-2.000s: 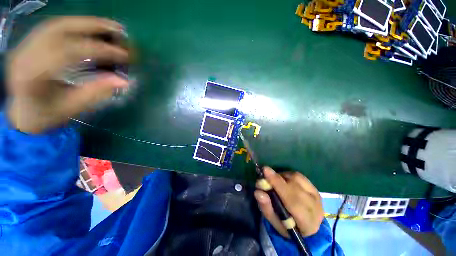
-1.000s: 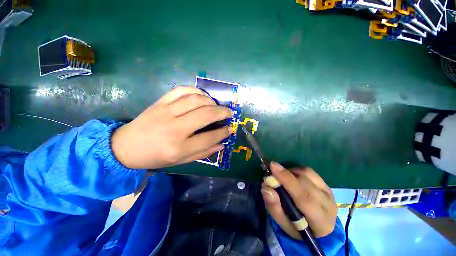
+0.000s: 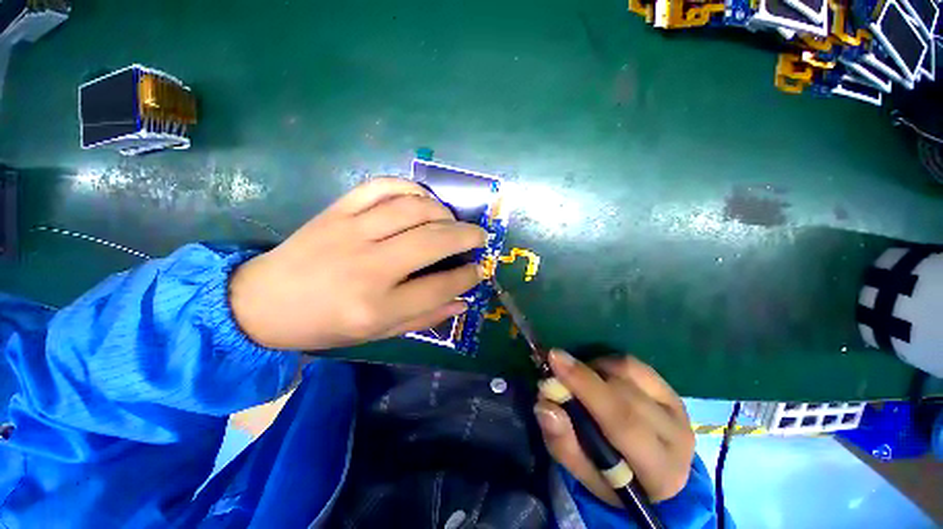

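A board strip (image 3: 470, 333) with screens lies on the green bench in front of me. The top screen (image 3: 455, 188) shows; the middle one is hidden under my left hand. My left hand (image 3: 362, 263) lies over the strip, its fingertips pressing on the middle screen at the flex tail. My right hand (image 3: 620, 424) holds the soldering iron (image 3: 589, 434), its tip touching or very near the strip's right edge, by the fingertips. Hooked orange board flex cables (image 3: 525, 258) stick out to the right.
A stack of loose screens (image 3: 114, 109) stands at the back left. A pile of board strips (image 3: 879, 47) is at the back right. A white round pot (image 3: 915, 310) with black tape is at the right. White trays (image 3: 817, 416) sit below the bench edge. Solder wire (image 3: 93, 240) trails at left.
My left hand has let go of the stack of screens at the left and come onto the strip. Over the last second the iron's tip has shifted slightly down along the board edge.
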